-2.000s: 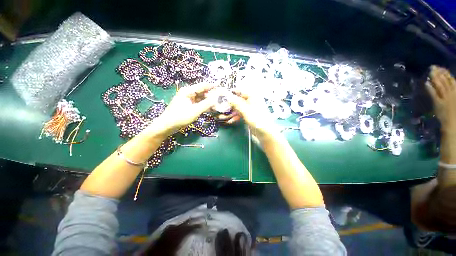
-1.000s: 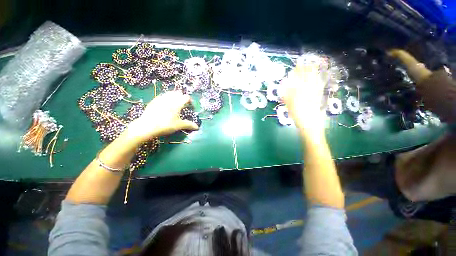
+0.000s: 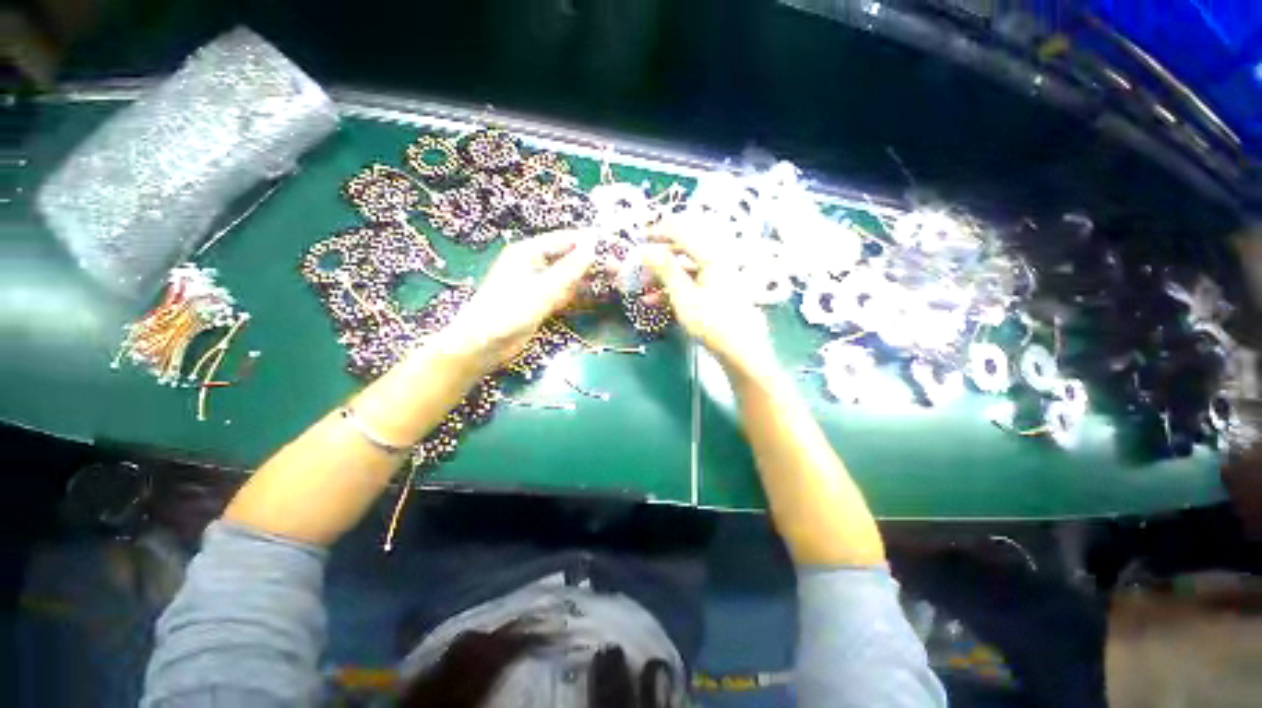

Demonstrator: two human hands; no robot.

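Note:
My left hand (image 3: 523, 293) and my right hand (image 3: 702, 293) are close together over the middle of the bench. Between their fingertips they hold a dark ring circuit board (image 3: 609, 263) with light dots; glare and the fingers hide its details. A heap of dark dotted ring boards (image 3: 388, 260) with thin orange leads lies left of and under my left hand. White rings (image 3: 782, 228), overexposed by glare, lie heaped to the right of my right hand.
A silvery bubble wrap block (image 3: 187, 152) lies at upper left, with orange-and-white wire leads (image 3: 180, 329) below it. Shiny clear plastic (image 3: 955, 263) lies among the right-hand rings. Dark parts (image 3: 1169, 346) lie at far right. The green bench (image 3: 595, 450) has a seam near its middle.
My right hand has come back left from the white rings to meet my left hand at the middle. The other person's arm has left the right side of the bench.

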